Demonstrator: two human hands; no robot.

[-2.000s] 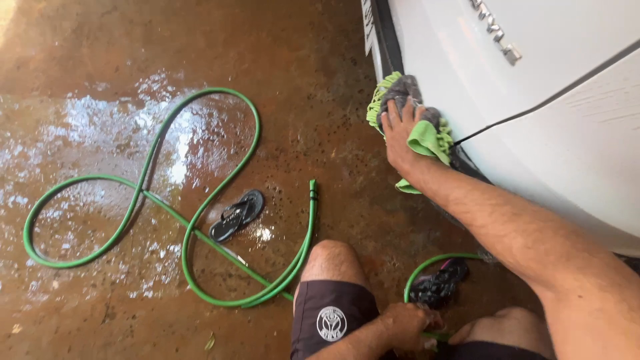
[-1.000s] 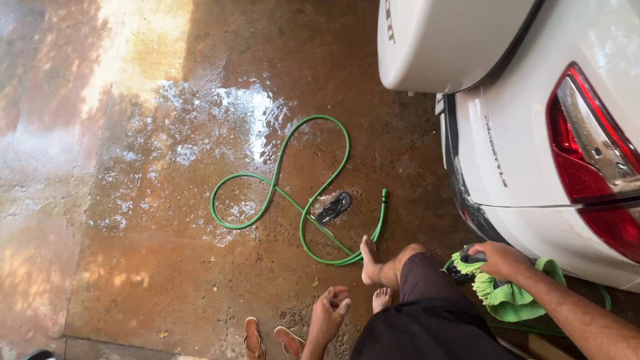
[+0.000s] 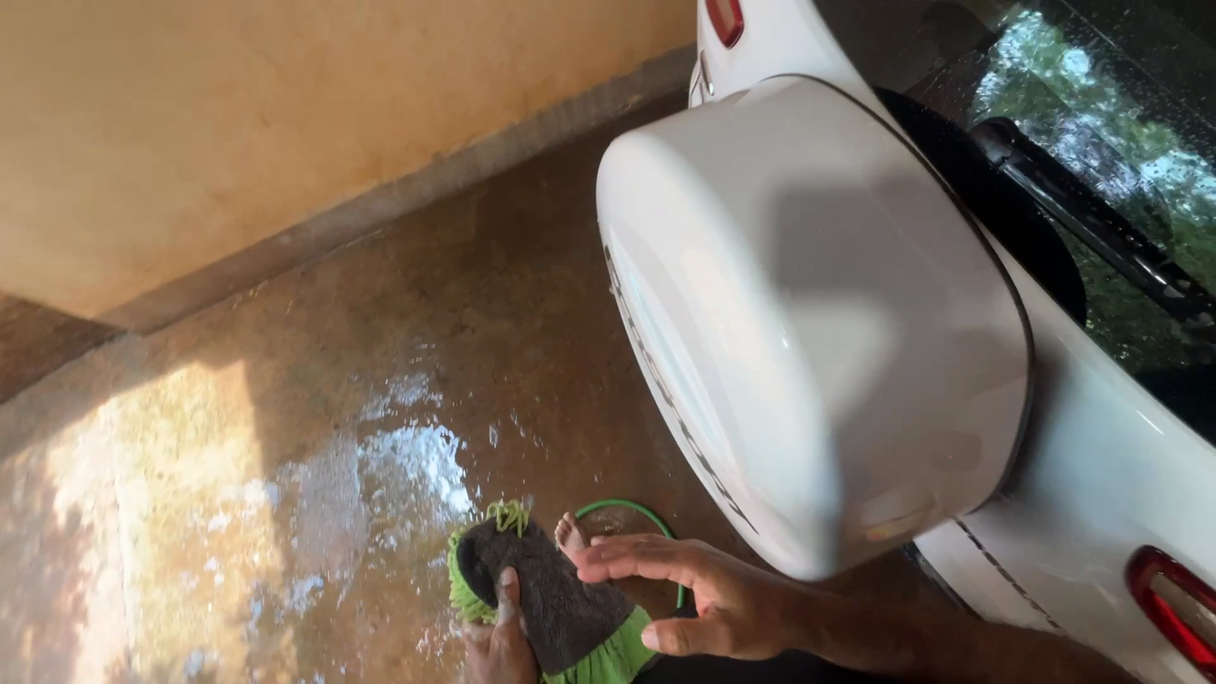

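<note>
A wash mitt [image 3: 560,603] with a dark grey face, green noodle fringe and a green cuff is at the bottom centre. My left hand [image 3: 502,641] grips its left side, the thumb lying on the grey face. Just right of the mitt is my right hand [image 3: 708,598], its fingers apart and holding nothing. Above it stands the white spare wheel cover [image 3: 817,313] on the rear of a white car [image 3: 1092,418]. A green hose [image 3: 632,505] curves on the floor behind my right hand, mostly hidden.
Wet brown floor [image 3: 446,313] runs along a yellow wall [image 3: 313,104] with a grey base strip. A rear wiper [image 3: 1092,209] crosses the wet rear window [image 3: 1140,123]. A red tail light [image 3: 1173,608] is at the lower right. A bare foot [image 3: 570,537] shows beside the mitt.
The mitt was in my right hand at the car's lower rear; now my left hand holds it and the right has let go. The view has swung up to the wheel cover and window.
</note>
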